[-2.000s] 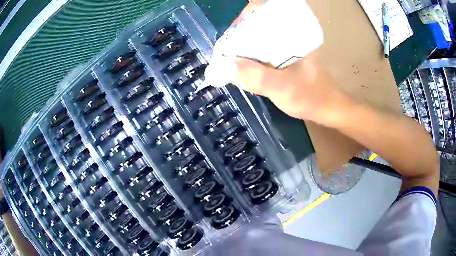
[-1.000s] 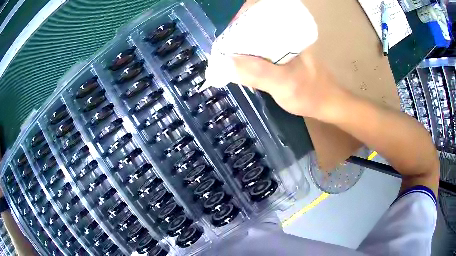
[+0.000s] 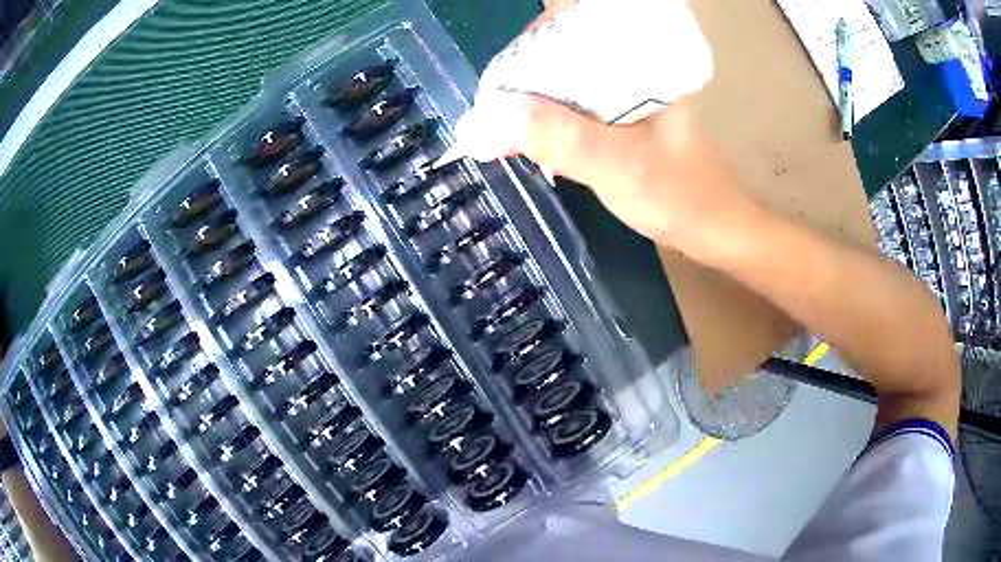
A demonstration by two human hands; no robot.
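A clear plastic tray point(image 3: 250, 181) holds several ribbed rows of small black round parts with shiny shafts. My right hand point(image 3: 615, 165) is closed around a white squeeze bottle point(image 3: 631, 49). The bottle's narrow nozzle points down-left at a part point(image 3: 412, 176) in the rightmost row, near its upper end. Glare washes out the bottle and the fingers. My left hand is not in view; only the left forearm point(image 3: 38, 510) shows at the lower left edge beside the tray.
Brown cardboard point(image 3: 785, 143) lies right of the tray. A paper sheet point(image 3: 873, 66) with a blue pen point(image 3: 845, 82) and a blue-and-white item point(image 3: 966, 82) are at upper right. Other trays point(image 3: 955, 231) stand at the right edge. A round grey base point(image 3: 735, 397) is below.
The bottle nozzle has moved up the rightmost row to a part nearer the row's upper end. The tray appears slightly lower in the picture.
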